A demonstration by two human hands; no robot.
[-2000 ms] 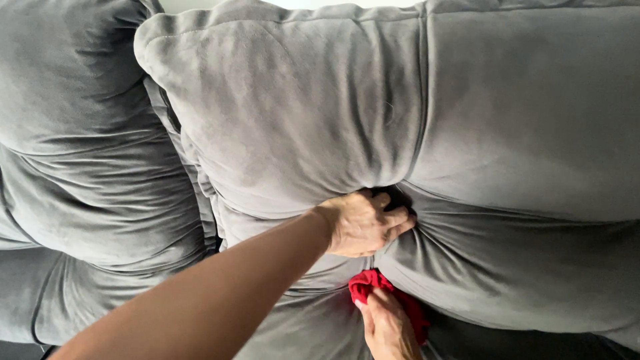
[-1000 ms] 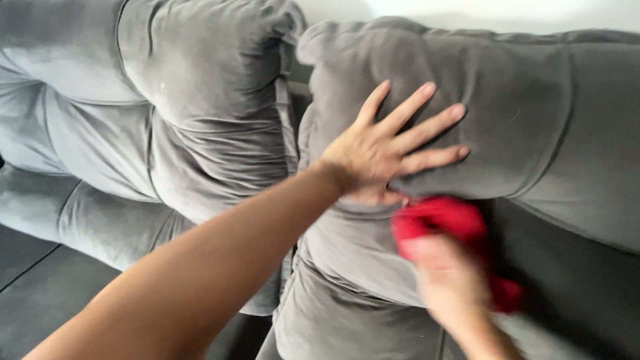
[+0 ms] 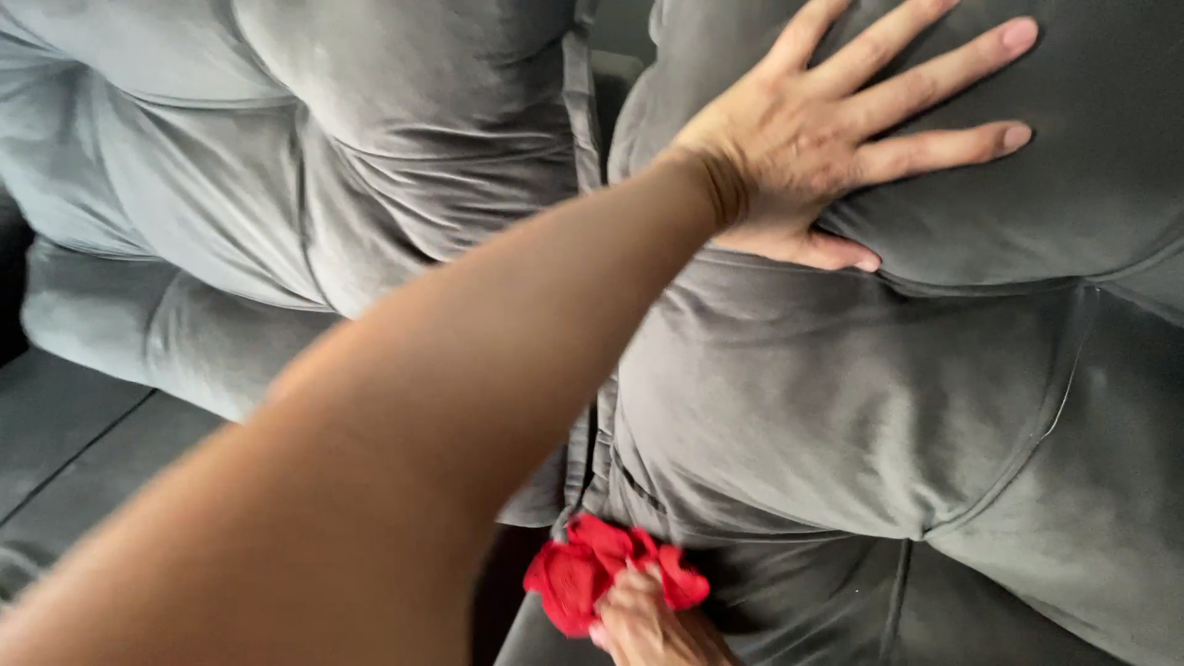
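My left hand (image 3: 814,139) lies spread, palm down, on the upper part of a grey plush back cushion (image 3: 786,398) at the right, with nothing held. Below it, near the bottom edge, my right hand (image 3: 638,615) grips a bunched red cloth (image 3: 569,578). The cloth is at the lower corner of that cushion, beside the gap between the two sofa sections. Part of the palm side of my right hand is hidden by the cloth.
A second grey tufted back cushion (image 3: 388,157) fills the upper left. A narrow gap separates the two cushions. A dark grey seat (image 3: 69,435) with a seam shows at the lower left.
Two seconds ago my left hand had its fingers bent at a cushion crease; now it is spread flat. My right hand has moved the red cloth down to the cushion's lower corner. The view has shifted.
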